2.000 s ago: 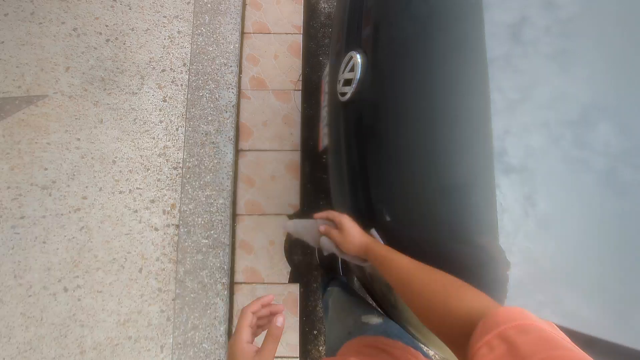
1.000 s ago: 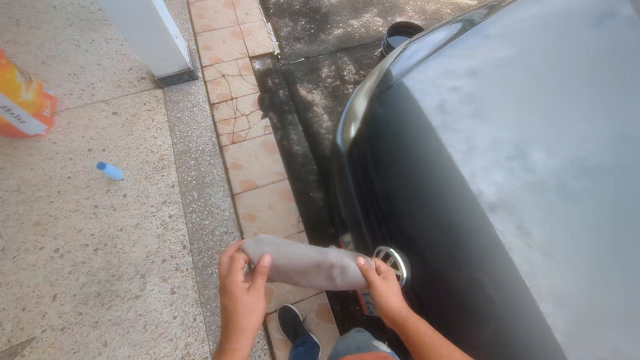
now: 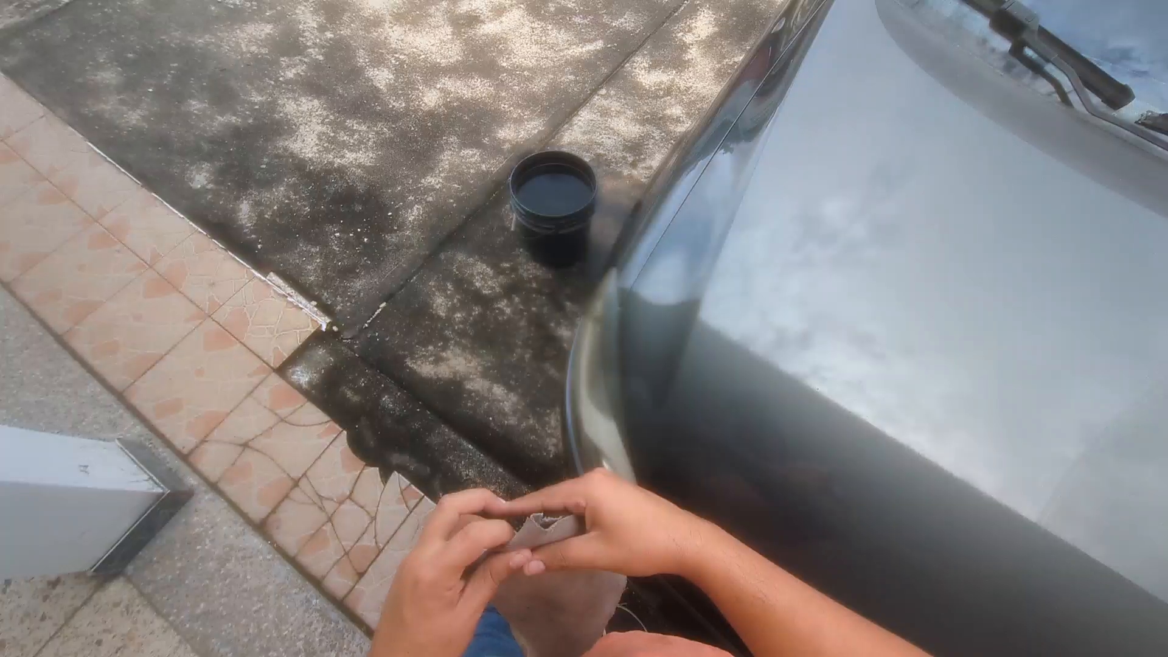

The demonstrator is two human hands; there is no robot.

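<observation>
A grey cloth point(image 3: 570, 602) is pinched between both hands at the bottom middle, its top edge folded and the rest hanging down. My left hand point(image 3: 456, 557) grips the left end of that edge, while my right hand point(image 3: 616, 529) holds the right end, the fingertips of the two hands nearly touching. Just beyond and to the right is the front corner of a dark car, with its headlight point(image 3: 602, 383) and its shiny hood point(image 3: 894, 319). Much of the cloth's upper part is hidden by my fingers.
A black bucket point(image 3: 554, 196) holding dark liquid stands on the stained concrete point(image 3: 365, 119) beside the car. Cracked tiles point(image 3: 210, 319) form a strip at the left, next to a white pillar point(image 3: 73, 502). A windshield wiper point(image 3: 1068, 73) lies at the upper right.
The view has swung toward the bucket and the car's corner. My left hand, empty two seconds ago, now holds the cloth too. The cloth was stretched between my hands one second ago; the hands are now close together.
</observation>
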